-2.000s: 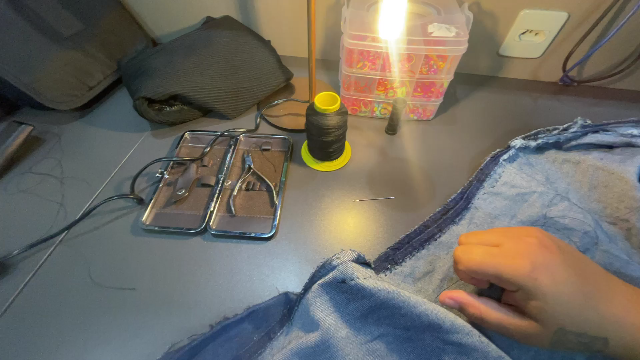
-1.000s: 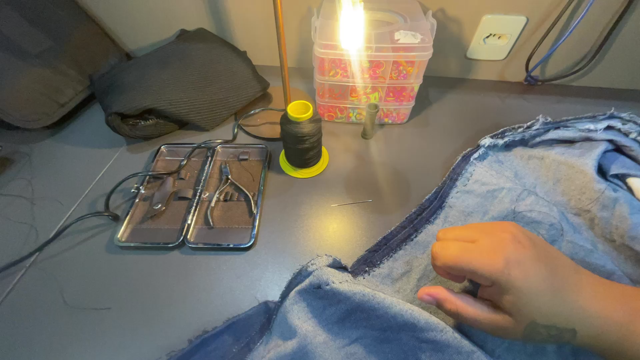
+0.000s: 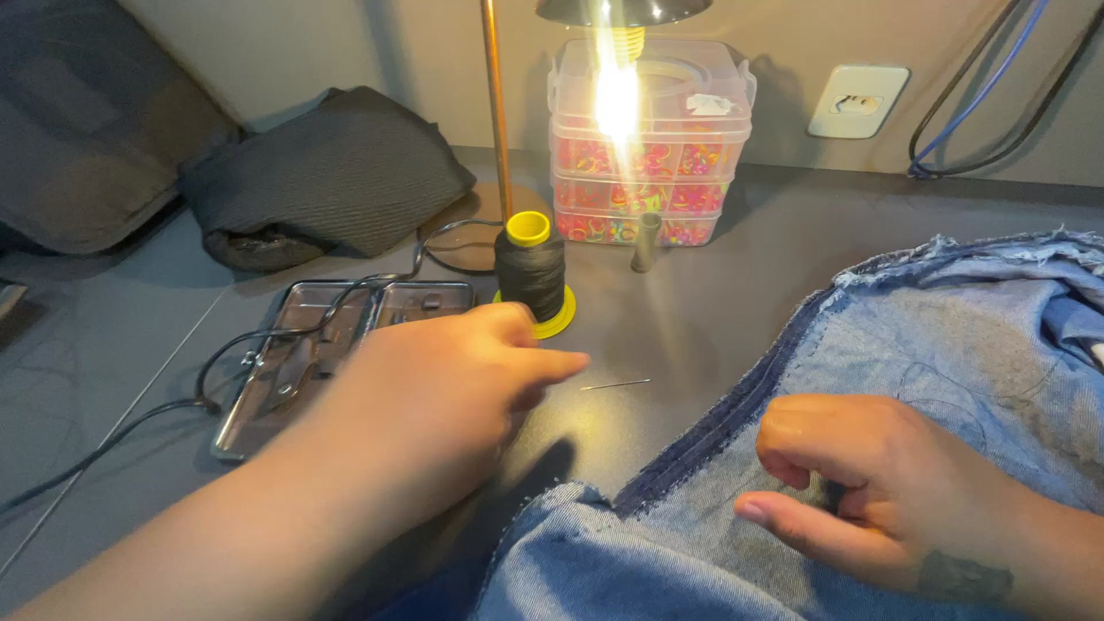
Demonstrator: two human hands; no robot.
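Note:
My left hand [image 3: 466, 371] reaches over the table with its index finger pointing right, just short of a sewing needle [image 3: 615, 385] that lies flat. Nothing shows between its fingers, though some are hidden beneath. Behind it stands a spool of black thread [image 3: 530, 272] on a yellow base. An opened manicure case [image 3: 246, 414] is partly covered by that hand and forearm. Blue denim fabric [image 3: 690, 561] with a dark seam spreads across the right side. My right hand [image 3: 828, 483] rests on it, fingers curled, thumb apart from them; whether anything is held cannot be seen.
A lit lamp bulb [image 3: 617, 95] hangs in front of a clear stacked box [image 3: 569, 185] of small colourful bands. Black folded fabric [image 3: 328, 181] lies at the back left. A black cord [image 3: 285, 332] crosses the case. A wall socket [image 3: 858, 102] is at the back right.
My left hand has come into view from the lower left and now hides part of the manicure case. My right hand stays on the denim in much the same pose.

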